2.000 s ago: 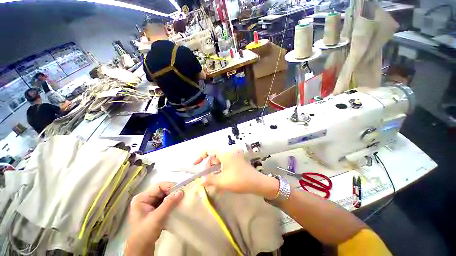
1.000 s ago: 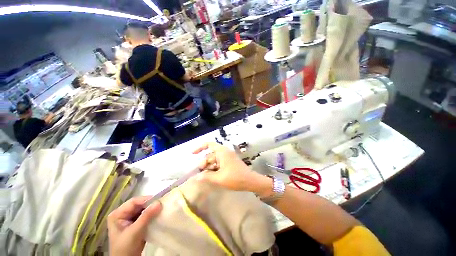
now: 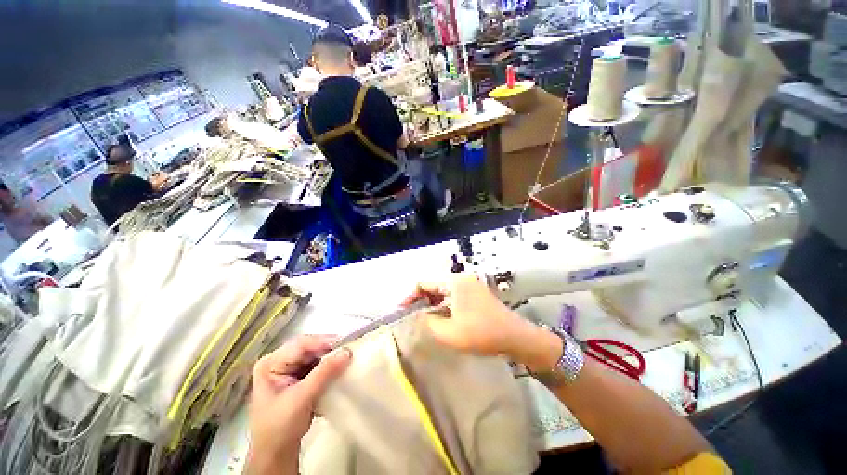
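Observation:
A beige fabric panel [image 3: 371, 399] with a yellow line [image 3: 423, 408] hangs over the table's front edge in front of me. A grey strip [image 3: 376, 325] runs along its upper edge. My left hand [image 3: 297, 380] pinches the left end of the strip and panel. My right hand [image 3: 469, 315] pinches the same edge farther right, beside the left end of the white sewing machine head [image 3: 604, 271]. The needle area is mostly hidden behind my right hand.
A stack of beige panels [image 3: 139, 325] lies at left. Scissors with red handles [image 3: 615, 358], a purple item [image 3: 567, 319] and black-and-red snips [image 3: 690, 380] lie right of my hand. Thread cones [image 3: 606, 88] stand behind the machine. A person [image 3: 358, 139] stands beyond the table.
The view has swung about. Both hands still hold the panel's edge by the machine. My right wrist now covers part of the scissors.

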